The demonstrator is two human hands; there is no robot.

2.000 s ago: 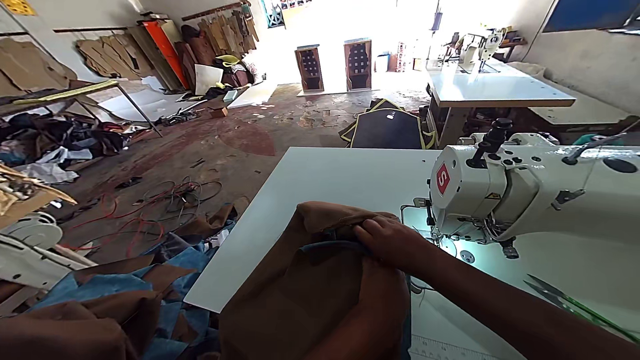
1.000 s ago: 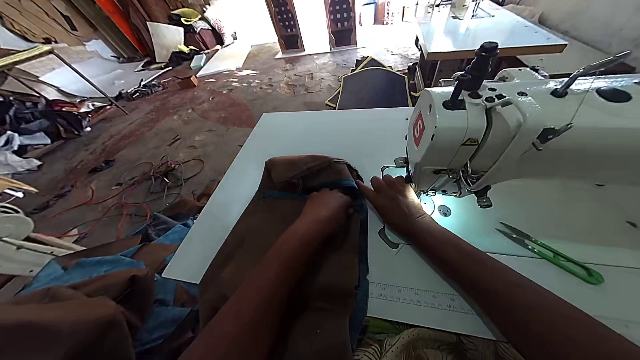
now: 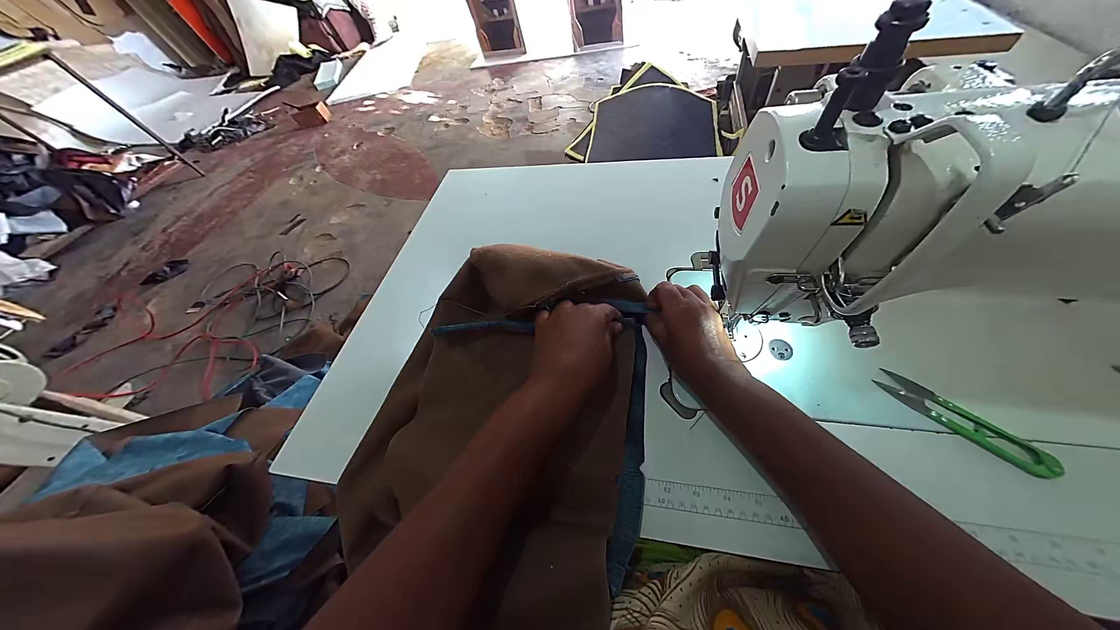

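A brown fabric piece [image 3: 525,420] with blue edging lies on the white sewing table, left of the industrial sewing machine [image 3: 787,201]. My left hand [image 3: 577,341] grips a fold of it at the blue strip [image 3: 481,327]. Close to the lit needle area, my right hand [image 3: 691,324] pinches the same strip where it meets the fabric's right edge. The fingertips of both hands are partly hidden by the cloth. No fabric shows under the presser foot.
Green-handled thread snips [image 3: 971,424] lie right of my right forearm. A printed ruler scale [image 3: 726,503] runs along the table [image 3: 525,201] near its front. Brown and blue fabric [image 3: 166,464] is heaped at lower left. Cables [image 3: 280,289] tangle on the floor.
My left hand, hidden two seconds ago, shows on top of the fabric one second ago and now. The fabric has shifted left on the table since the first frame. The view has tilted down.
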